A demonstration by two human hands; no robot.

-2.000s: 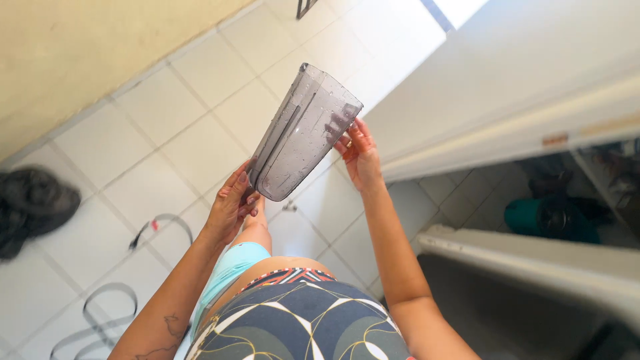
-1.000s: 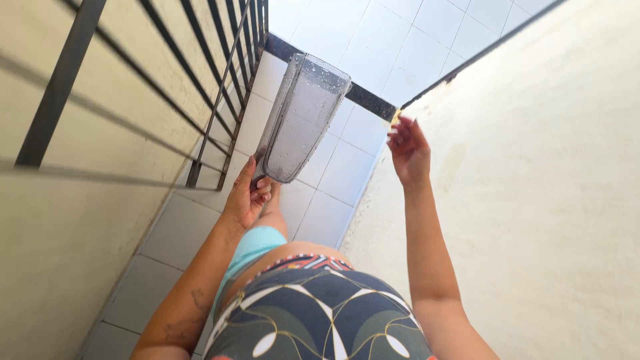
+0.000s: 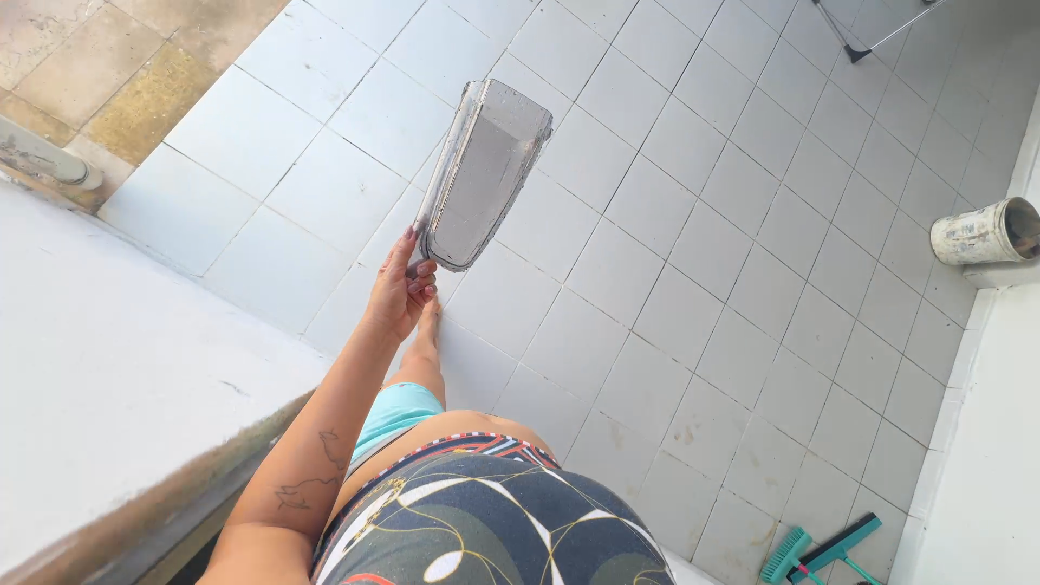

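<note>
A clear, smoke-grey plastic container (image 3: 491,175), wet with drops, is gripped at its narrow lower end by my left hand (image 3: 402,284). Its wide end points up and away from me, over the tiled floor. The thumb lies along the container's left edge and the fingers curl beneath its lower end. My right hand is out of the frame.
A stained white bucket (image 3: 971,236) stands by the right wall. At the lower right lie a green brush (image 3: 786,554) and a green squeegee (image 3: 837,548). A white pipe (image 3: 49,158) is at the left, and a white wall (image 3: 122,357) runs beside my left arm.
The view has moved from indoors, past a barred gate, to a tiled area. My right hand let go of the container and has left the view; my left hand still holds it.
</note>
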